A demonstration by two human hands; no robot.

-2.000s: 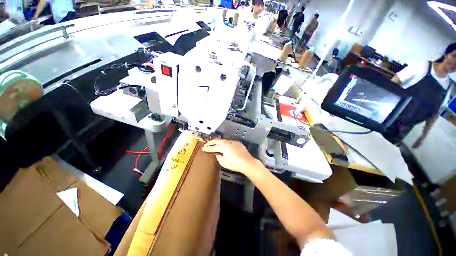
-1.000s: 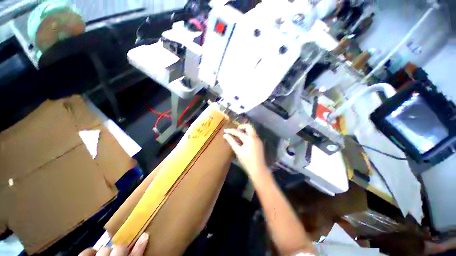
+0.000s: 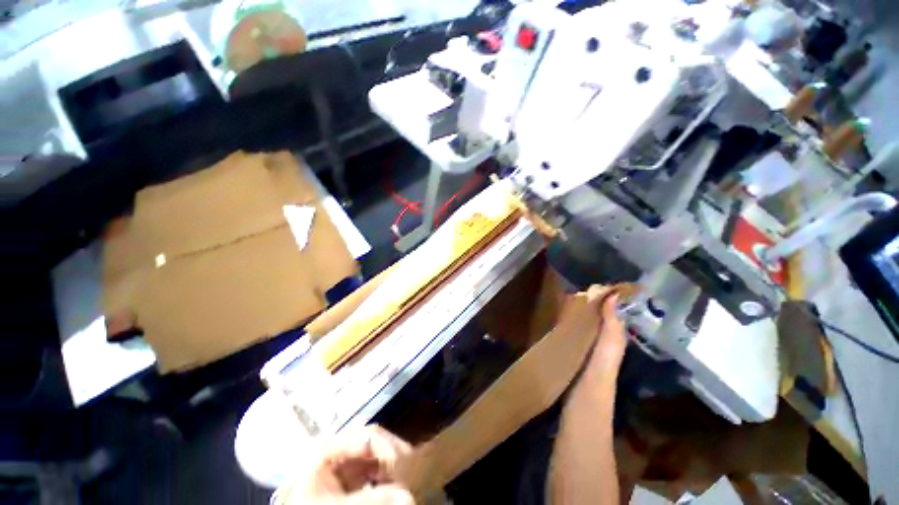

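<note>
A brown panel [image 3: 503, 402] hangs between my two hands, to the right of the machine's bed. My left hand [image 3: 357, 468] is at the bottom edge of the view, blurred, closed on the panel's near end. My right hand [image 3: 609, 308] holds the panel's far upper end, below the machine's carriage. The yellow template strip [image 3: 434, 281] lies along the silver and white bed rail [image 3: 419, 330] and points into the white sewing machine head [image 3: 577, 108]. Brown material also shows along the strip's left side. The needle area [image 3: 532, 197] is too small to read clearly.
A stack of brown panels [image 3: 232, 266] with a white triangular scrap [image 3: 300, 226] and white sheets stands at left. Red hoses [image 3: 409, 207] hang under the machine. A control screen [image 3: 880, 258] is cut off at right. A fan-like green object [image 3: 261, 37] is at the back left.
The brown panel has moved off the template bed to the right, baring the silver rail. My right hand has moved down and right, and my left hand has moved right. The view has turned left.
</note>
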